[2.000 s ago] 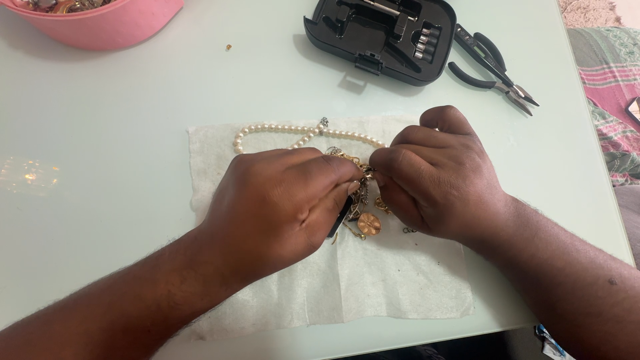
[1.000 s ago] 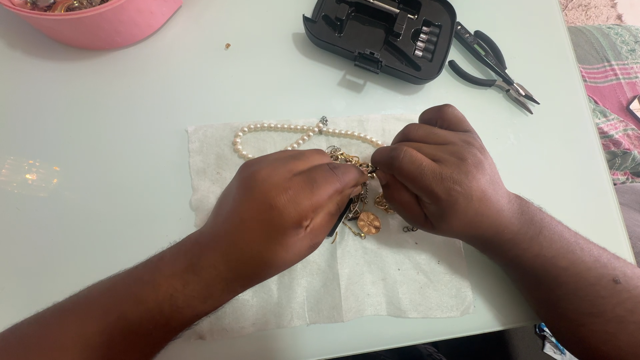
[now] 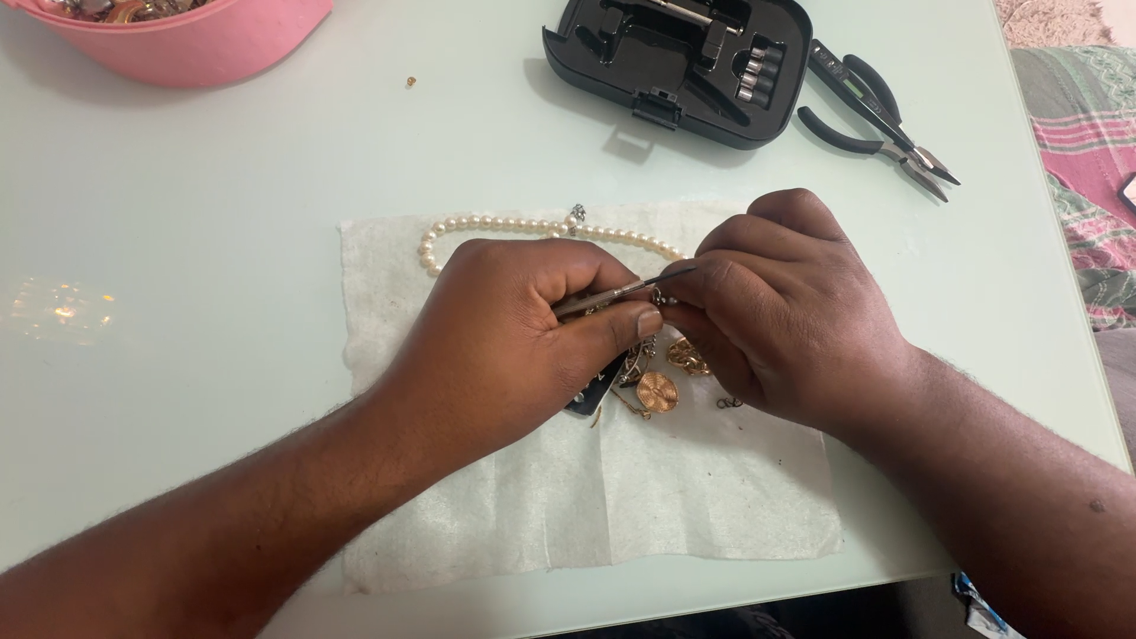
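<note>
My left hand (image 3: 524, 328) grips a slim metal tool (image 3: 603, 297) with a thin dark tip, perhaps a small screwdriver or tweezers. The tip reaches the fingers of my right hand (image 3: 781, 302), which pinch a small jewelry piece (image 3: 658, 296) with a pale bead. Below the fingers lie chains, a round gold-colored pendant (image 3: 657, 391), a gold-colored chain bundle (image 3: 688, 356) and a black card (image 3: 587, 397), partly under my left hand. Behind both hands a pearl-bead necklace (image 3: 497, 223) curves over a white cloth (image 3: 497, 532). Small dark rings (image 3: 729, 403) lie beside my right hand.
A black tool case (image 3: 657, 71) lies open at the back, with black-handled pliers (image 3: 887, 133) and a dark slim tool (image 3: 856, 89) to its right. A pink bowl (image 3: 195, 44) of jewelry stands back left. One tiny gold-colored piece (image 3: 411, 82) rests on the glass-topped table (image 3: 222, 177).
The slim metal tool now shows between the fingers of my left hand; it was not visible in the earlier frames. My left hand has turned, so its thumb is now in view.
</note>
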